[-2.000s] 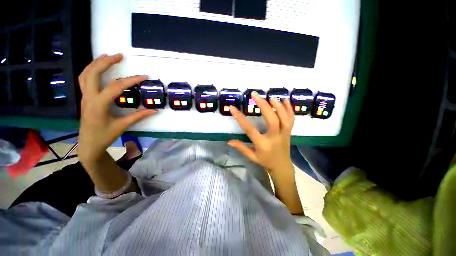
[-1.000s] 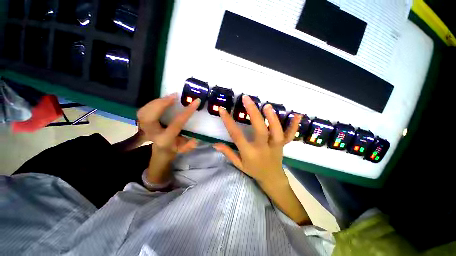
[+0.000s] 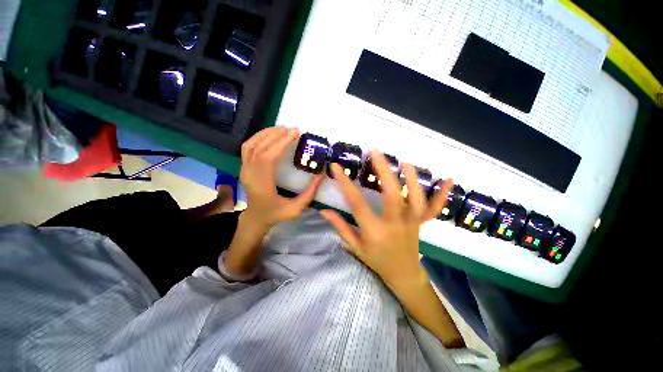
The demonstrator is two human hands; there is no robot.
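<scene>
A slanting row of several black smartwatch units with lit coloured icons (image 3: 477,211) lies on the white mat (image 3: 618,145). My left hand (image 3: 272,174) is at the leftmost watch (image 3: 312,153), fingertips at its upper left edge and thumb near its lower edge; whether they press on it is unclear. My right hand (image 3: 389,225) is open, fingers spread over the middle watches and partly hiding several of them. Neither hand lifts a watch.
A long black strip (image 3: 465,120) lies above the row, with black squares (image 3: 498,73) on a printed sheet (image 3: 414,29) beyond. A black compartment tray (image 3: 251,102) with shiny items is at upper left. Yellow tape (image 3: 625,58) runs at upper right.
The view has turned, so the row slants down to the right. My left hand has moved along the row from over the leftmost watches to its left end. Some screens now show more icons.
</scene>
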